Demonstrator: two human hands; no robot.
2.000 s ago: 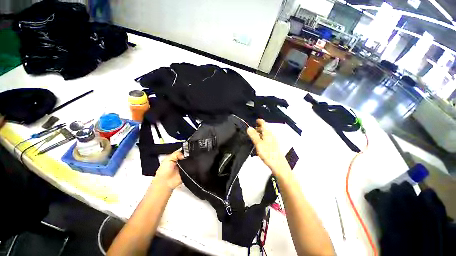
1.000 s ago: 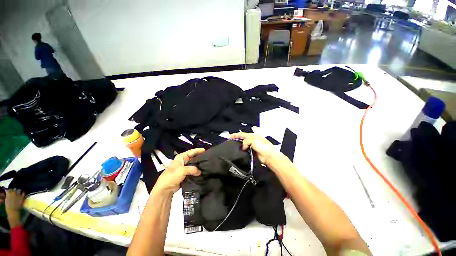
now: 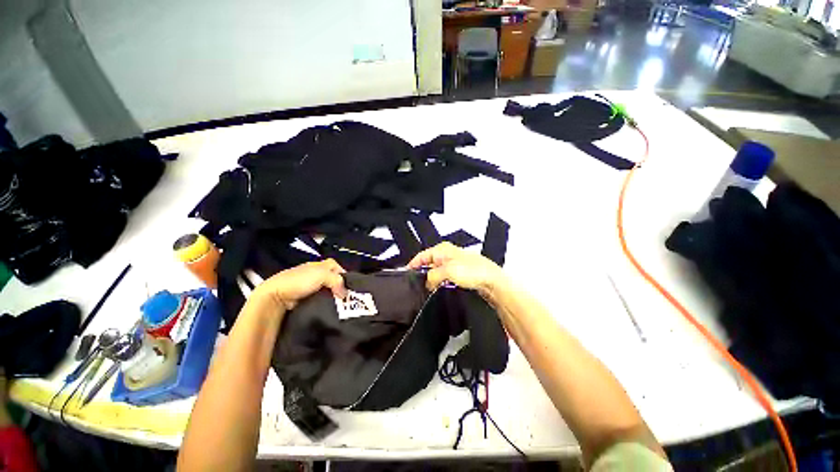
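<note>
A black pouch (image 3: 318,346) is spread between my hands above the table's front part, with its dark lining facing up. A white printed label (image 3: 355,305) shows on the lining near its top edge. A thin pale zipper line (image 3: 391,358) runs diagonally down the pouch. My left hand (image 3: 309,284) grips the top edge at the left, thumb beside the label. My right hand (image 3: 456,269) pinches the top edge at the right. A black strip with faint print (image 3: 311,413) hangs at the lower left. Tangled black cords (image 3: 477,392) lie at the lower right.
A pile of black pouches and straps (image 3: 322,175) lies behind. A blue tray (image 3: 207,346) with jars, an orange bottle (image 3: 195,258) and tools are at left. At right are an orange hose (image 3: 672,318), a thin rod (image 3: 627,308), a blue-capped bottle (image 3: 751,164) and black fabric (image 3: 764,277). A red sleeve (image 3: 16,449) shows far left.
The pouch has been turned and spread, so the white label now shows on the lining. Both hands have shifted along its edge and still hold it. The view has also shifted.
</note>
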